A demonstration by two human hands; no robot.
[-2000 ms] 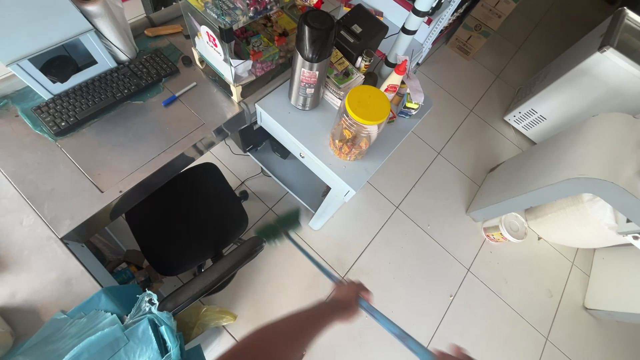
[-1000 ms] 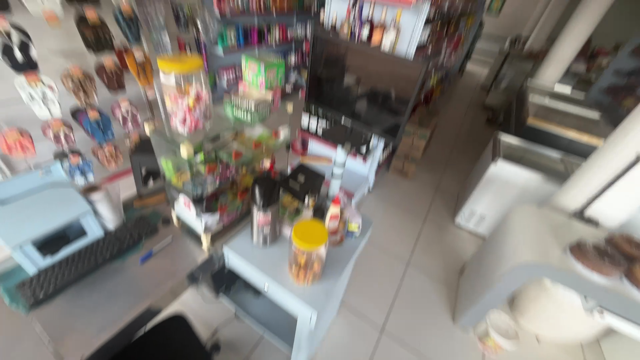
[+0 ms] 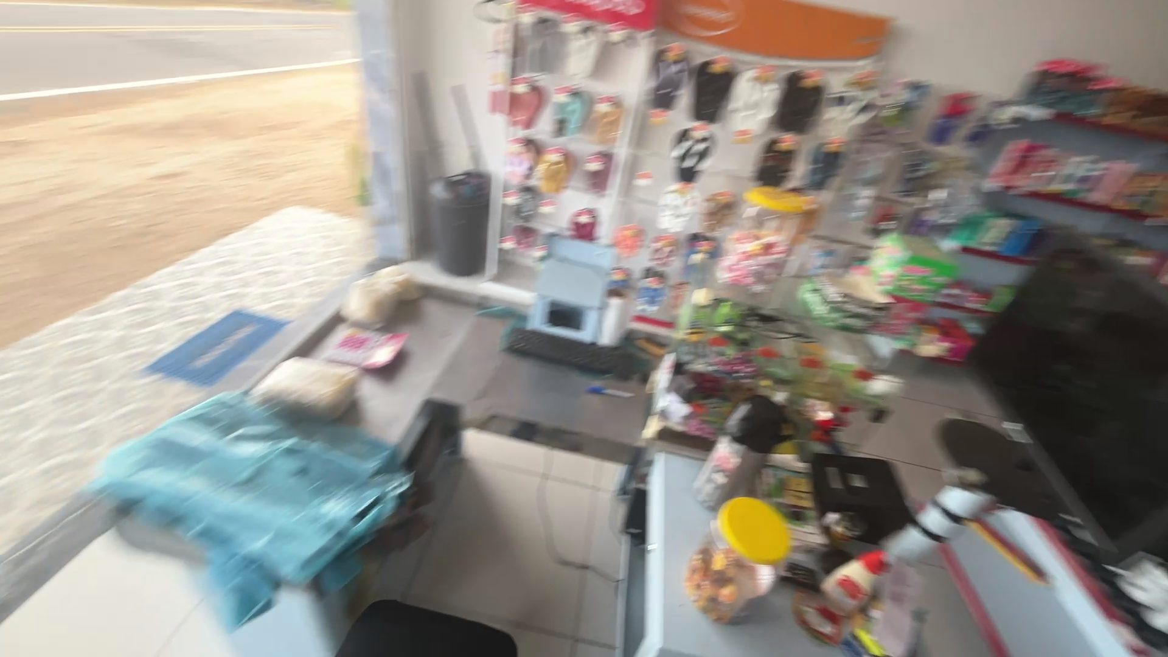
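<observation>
Neither my left hand nor my right hand is in the head view now, and the green-headed broom is out of sight too. A clear jar with a yellow lid (image 3: 737, 561) stands on the light blue small table (image 3: 673, 511), beside a thermos (image 3: 741, 449) and a black box (image 3: 860, 497). Below the left part of the counter shows the black seat of a chair (image 3: 427, 630). Teal plastic bags (image 3: 260, 484) lie in a heap at the left. The picture is blurred.
A keyboard (image 3: 570, 354) and a blue pen (image 3: 609, 391) lie on the grey counter (image 3: 529, 392). Racks of flip-flops (image 3: 693, 151) hang behind. A dark bin (image 3: 460, 224) stands near the doorway, with a blue mat (image 3: 217, 347) outside. A large dark screen or panel (image 3: 1077, 383) is at the right.
Two seconds ago both hands showed on the broom's blue handle, its green head over the floor by the chair; hands and broom have since left view. The view has swung up and left.
</observation>
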